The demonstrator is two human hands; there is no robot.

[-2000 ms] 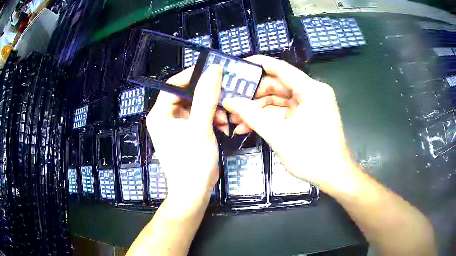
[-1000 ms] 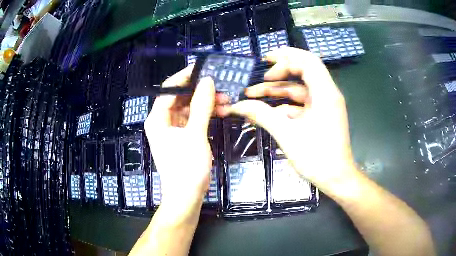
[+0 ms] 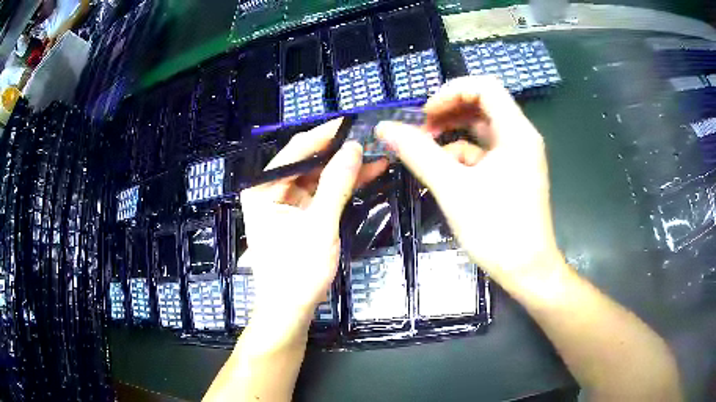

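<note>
A black front housing (image 3: 292, 167) with a blue-purple edge is held tilted above the blister tray (image 3: 408, 330). A keypad (image 3: 381, 132) shows in its right half, dim and partly covered by fingers. My left hand (image 3: 294, 212) grips the housing from below and left, thumb at the keypad's lower left. My right hand (image 3: 491, 180) holds the housing's right end, thumb on the keypad. Whether the keypad sits flush cannot be told.
Housings with keypads (image 3: 359, 74) lie in tray pockets behind and in front of my hands. A keypad stack (image 3: 510, 64) lies at the tray's far right, by a pale strip (image 3: 628, 17). Stacked blister trays (image 3: 51, 235) stand at far left. Clear plastic (image 3: 687, 216) lies at right.
The housing has tilted so its keypad face is seen more edge-on, with its far edge now showing purple. My right thumb has moved up onto the keypad. The view has shifted slightly.
</note>
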